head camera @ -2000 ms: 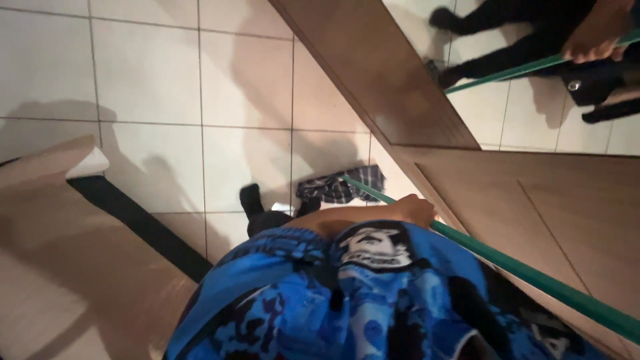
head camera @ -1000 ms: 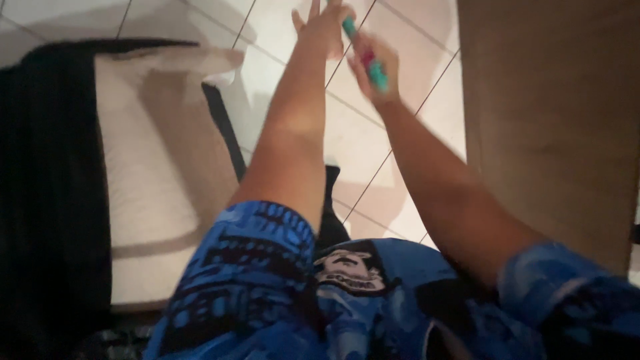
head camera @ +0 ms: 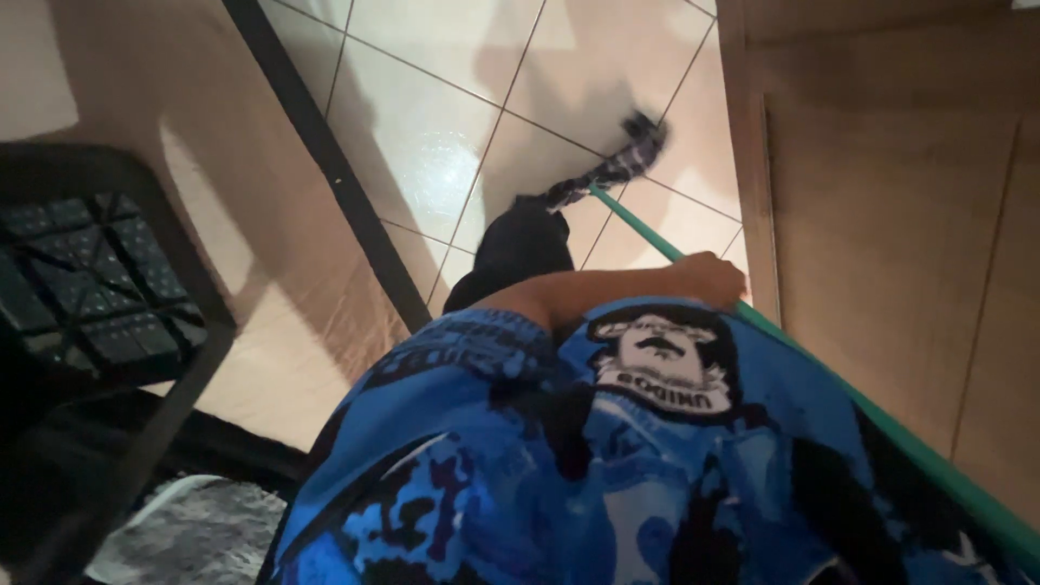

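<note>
My left hand (head camera: 711, 279) is closed around a green pole (head camera: 812, 361), in front of my blue patterned shirt. The pole slants from the lower right corner up to a dark checked cloth (head camera: 621, 166) on the floor, where its far end meets the cloth. The cloth looks bunched and long, blurred at its far end, and lies against or close to my dark-clad foot (head camera: 524, 240). My right hand is out of view.
Light floor tiles (head camera: 422, 122) stretch ahead. A brown wooden panel (head camera: 886, 244) borders them on the right. At left are a surface with a dark edge (head camera: 325, 162), a black lattice-patterned plastic piece (head camera: 106, 284) and a grey mottled item (head camera: 195, 536) below it.
A second ago both hands were out in front with the pole end-on between them. Now the pole slants down to the floor cloth, and only my left hand shows. The view has shifted.
</note>
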